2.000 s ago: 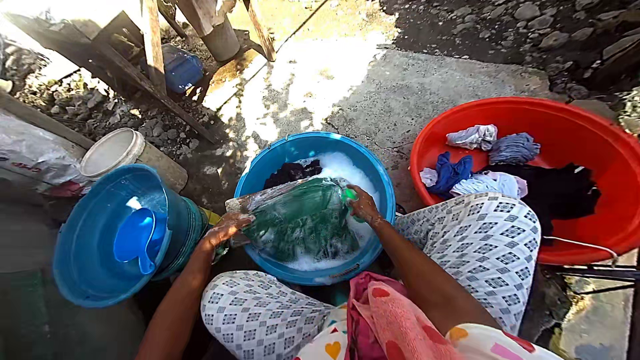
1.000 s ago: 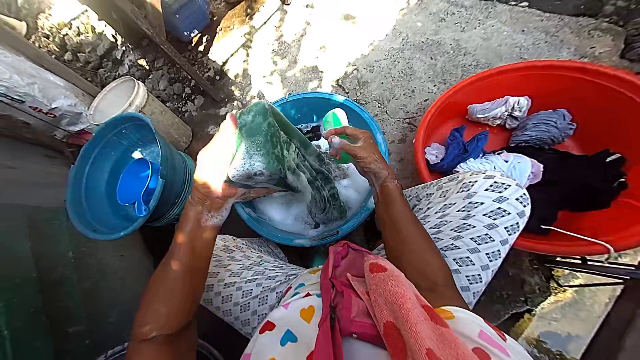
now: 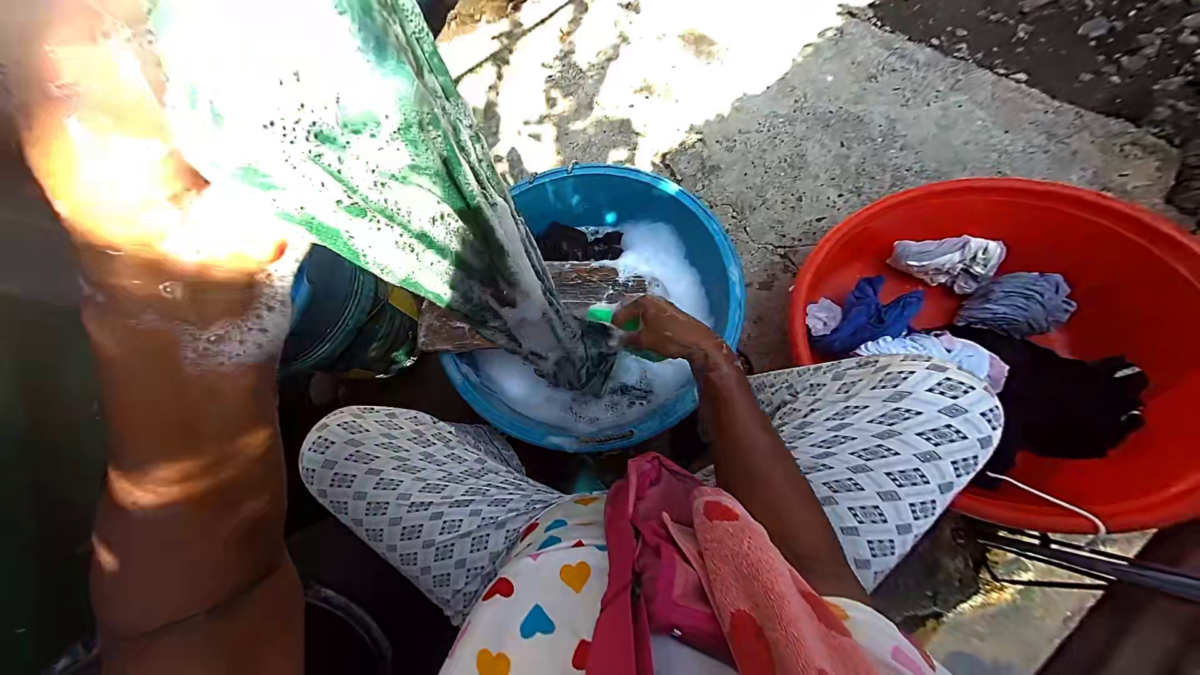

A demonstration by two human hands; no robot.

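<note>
My left hand [image 3: 159,178], wet with suds and glaring in the sun, is raised at the upper left, close to the camera. It holds up a soapy green cloth [image 3: 403,178], whose lower end hangs down into the blue basin [image 3: 727,253]. My right hand [image 3: 661,328] is over the basin, its fingers curled around a small green object [image 3: 609,314], perhaps a soap or brush, beside the cloth's lower end. A wooden board [image 3: 450,330] lies across the basin behind the cloth. White suds [image 3: 670,262] and a dark cloth [image 3: 577,244] are inside the basin.
A wide red basin [image 3: 1106,211] at the right holds blue, grey, white and black garments [image 3: 1031,394]. A dark bluish bucket [image 3: 342,314] stands left of the blue basin. Concrete ground [image 3: 844,122] lies beyond, and a metal frame [image 3: 1106,567] is under the red basin.
My left hand has risen toward the camera, lifting the green cloth up from the basin. My right hand stays over the basin, lower on the cloth than a second ago.
</note>
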